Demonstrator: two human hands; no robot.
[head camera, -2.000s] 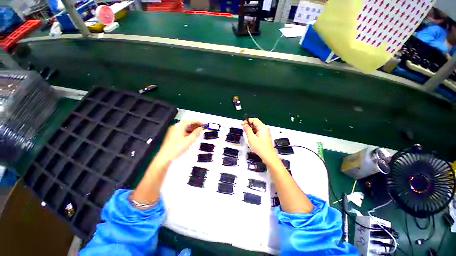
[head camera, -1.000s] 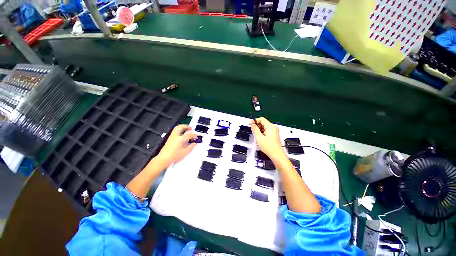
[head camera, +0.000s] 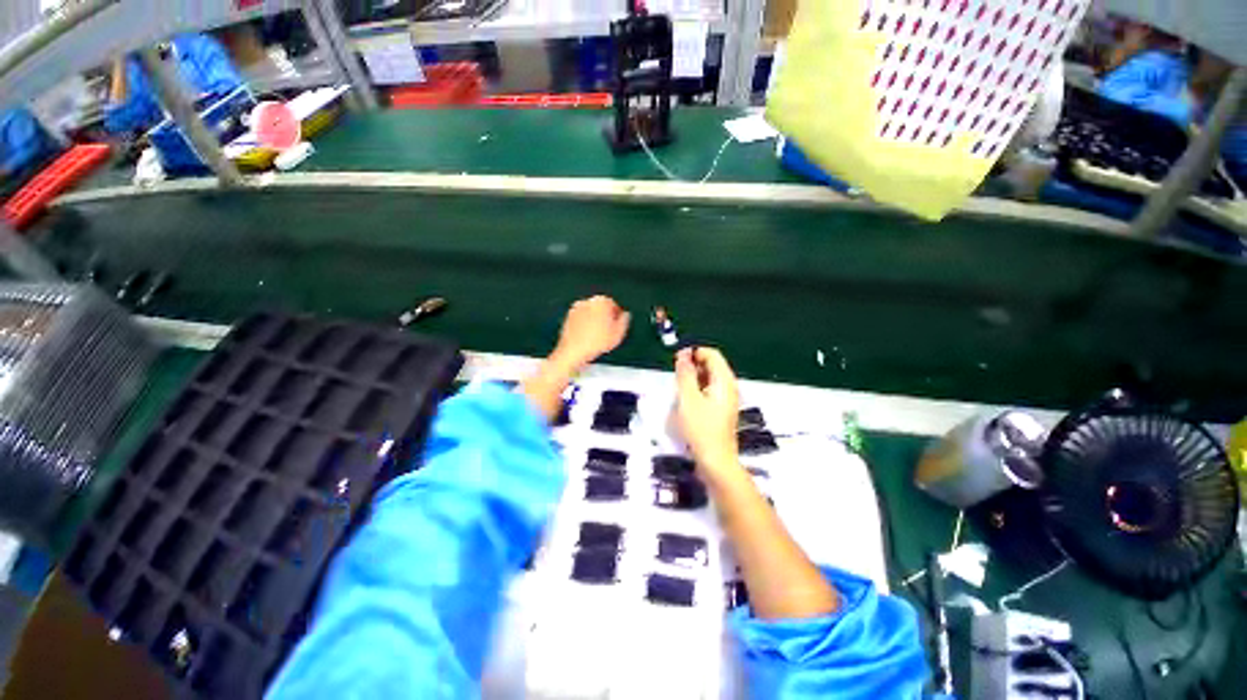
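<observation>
My left hand is over the near edge of the green belt, fingers curled; whether it holds anything is hidden. My right hand pinches a dark slim tool above the white tray. A small part with white and orange bits lies on the belt between and just beyond my hands. Rows of small black modules lie on the tray; my forearms hide some of them.
A black compartment tray is on the left, beside clear stacked trays. A metal can, desk fan and power strip stand right. A yellow-edged sheet hangs above the belt.
My left hand has moved from the tray's left side forward and right to the belt, near the small part. My right hand still holds the tool. The camera view has shifted.
</observation>
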